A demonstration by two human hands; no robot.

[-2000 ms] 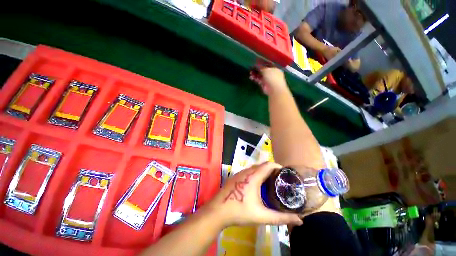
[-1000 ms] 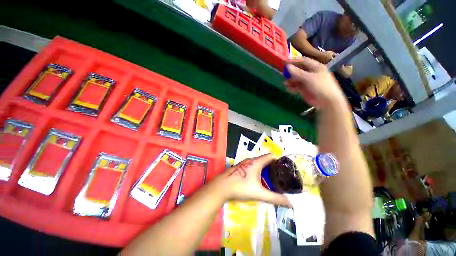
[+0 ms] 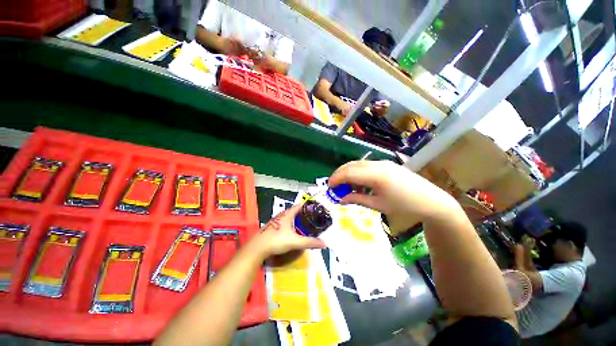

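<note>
A dark drink bottle stands roughly upright in my left hand, whose fingers wrap around it. My right hand is at the bottle's top with its fingertips around the blue bottle cap. Whether the cap touches the neck cannot be told. To the left lies a red blister tray with two rows of pockets, holding phone middle frames with yellow pieces on them.
Sheets with yellow pieces and white used liners lie right of the tray. A green drink bottle is by my right forearm. A green conveyor belt runs behind, with another red tray and seated workers beyond. A person sits at right.
My right hand has come back from over the belt to the bottle top with the blue cap. The bottle is now more upright. The view has shifted, showing more workers and the right side.
</note>
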